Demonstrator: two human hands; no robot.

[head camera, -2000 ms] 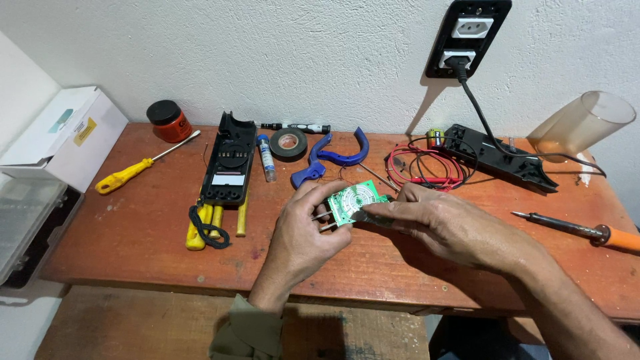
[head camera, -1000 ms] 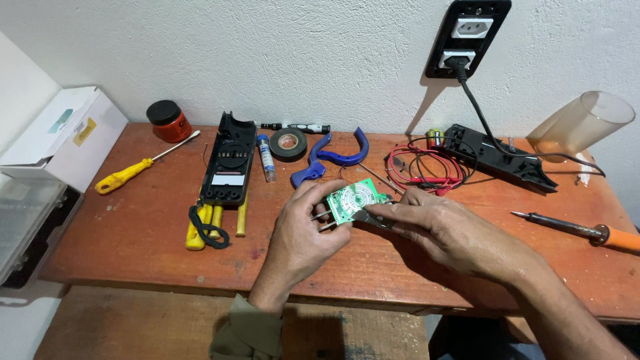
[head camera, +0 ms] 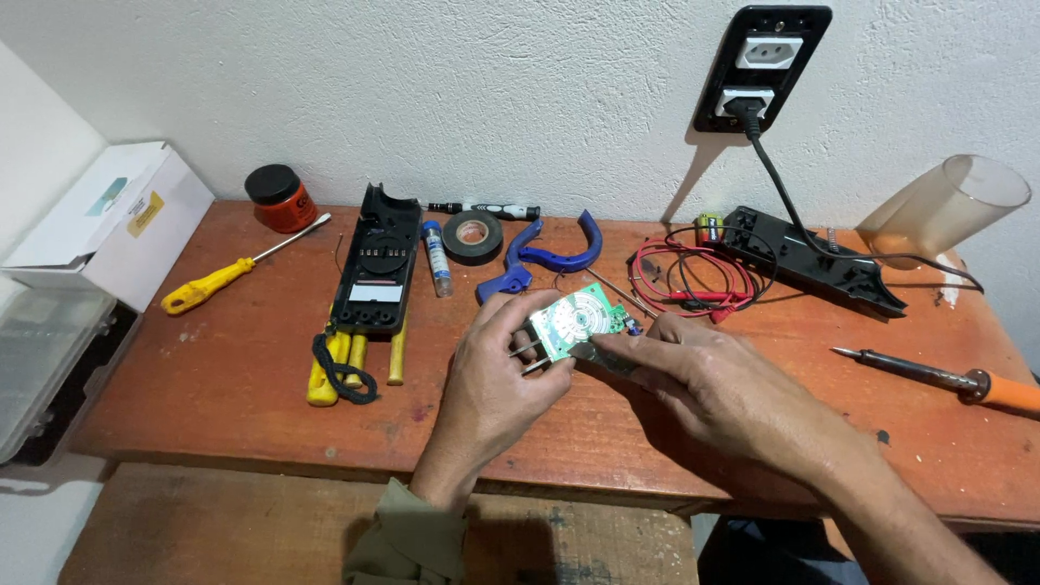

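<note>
My left hand (head camera: 504, 370) grips a green printed circuit board (head camera: 573, 321) by its left and lower edges, above the table's middle. Concentric ring tracks show on the board's upward face, and metal prongs stick out at its left. In my right hand (head camera: 699, 374) is a thin dark metal tool (head camera: 601, 356), perhaps a blade; its tip lies at the board's lower edge, and my fingers hide the rest. Behind my left hand lies a blue curved-handled tool (head camera: 528, 264). Left of it rests a black plastic housing half (head camera: 378, 264), its inside facing up.
A soldering iron (head camera: 918, 371) lies at right. Beyond my right hand are red and black test leads (head camera: 695, 294), a battery (head camera: 709, 229) and another black housing half (head camera: 812, 264). A yellow screwdriver (head camera: 207, 286), red jar (head camera: 280, 199), black tape roll (head camera: 473, 237) and white box (head camera: 114, 219) stand or lie leftward.
My right hand and the dark tool have shifted slightly over the board, uncovering more of its ring tracks than two seconds ago. My left hand keeps its grip.
</note>
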